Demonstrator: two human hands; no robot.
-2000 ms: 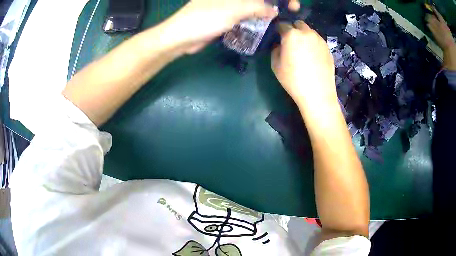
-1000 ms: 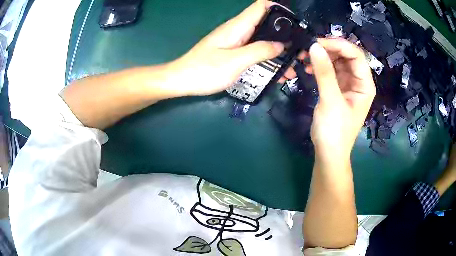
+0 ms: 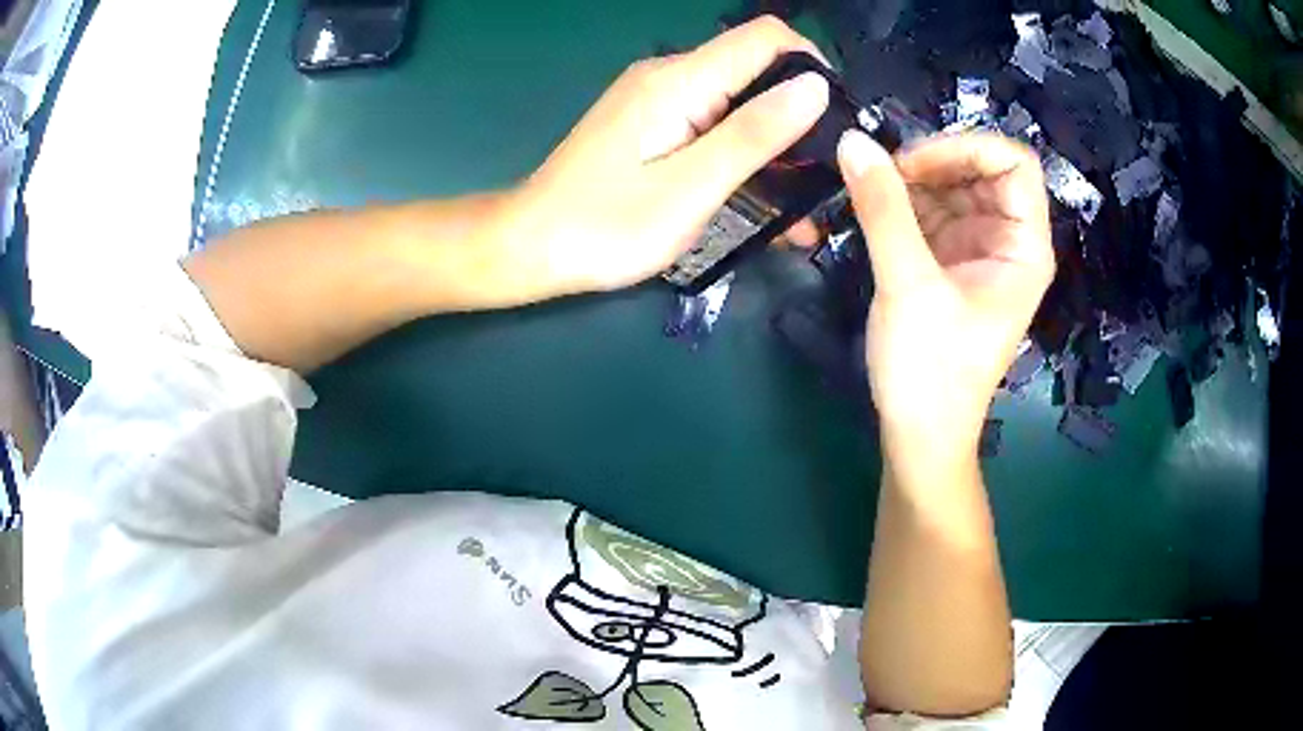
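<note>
A black handset [image 3: 779, 193] is held tilted above the green bench at top centre, its pale patterned section at the lower left end. My left hand [image 3: 672, 164] grips it, with the thumb lying over its upper part. My right hand [image 3: 957, 243] is at the handset's upper right edge, thumb and forefinger close together at that edge. Whether a small piece is between those fingertips is hidden or too small to tell. A pile of small dark and silver pieces [image 3: 1129, 186] lies to the right, behind and beyond my right hand.
A waiting handset [image 3: 350, 32] lies at the upper left. A few loose pieces [image 3: 700, 311] lie below the held handset. A large white sheet [image 3: 107, 157] is at the left. A pale strip [image 3: 1229, 93] borders the bench at the upper right.
My left thumb has moved up over the handset, which now shows less of its pale section. My right fingertips have come to its edge. The other person's arm at the right has gone from view.
</note>
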